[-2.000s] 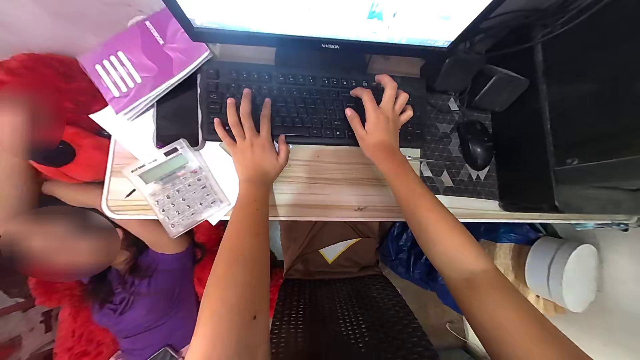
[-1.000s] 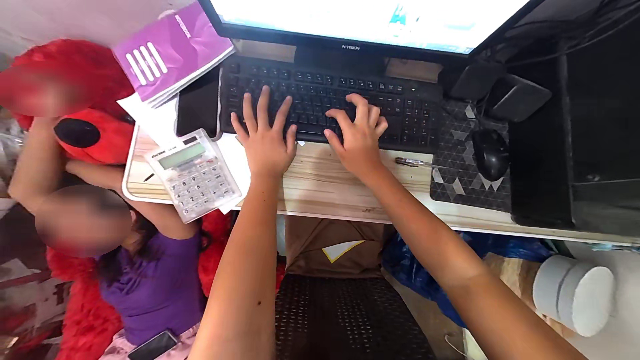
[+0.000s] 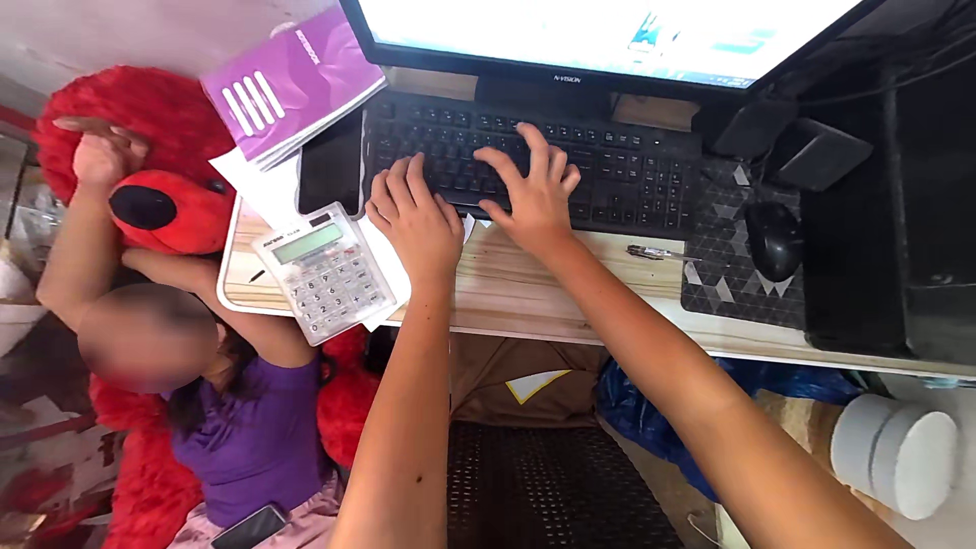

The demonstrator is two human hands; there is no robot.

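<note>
A black computer keyboard lies on the wood-grain desk below a lit monitor. My left hand rests at the keyboard's left part, fingers slightly bent over the keys, holding nothing. Over the middle keys is my right hand, its fingers spread and bent, also empty. Left of my left hand are a clear-cased calculator on white paper and a dark smartphone. A purple notebook partly overlaps the phone.
A black mouse sits on a patterned mouse pad, with a pen beside it. Small black speakers stand behind. At left, a person in a purple top leans back against a large red plush toy.
My left hand's fingers have drawn closer together and sit at the keyboard's left part. My right hand has moved up over the keys since one second ago. The person's raised arm at left has shifted.
</note>
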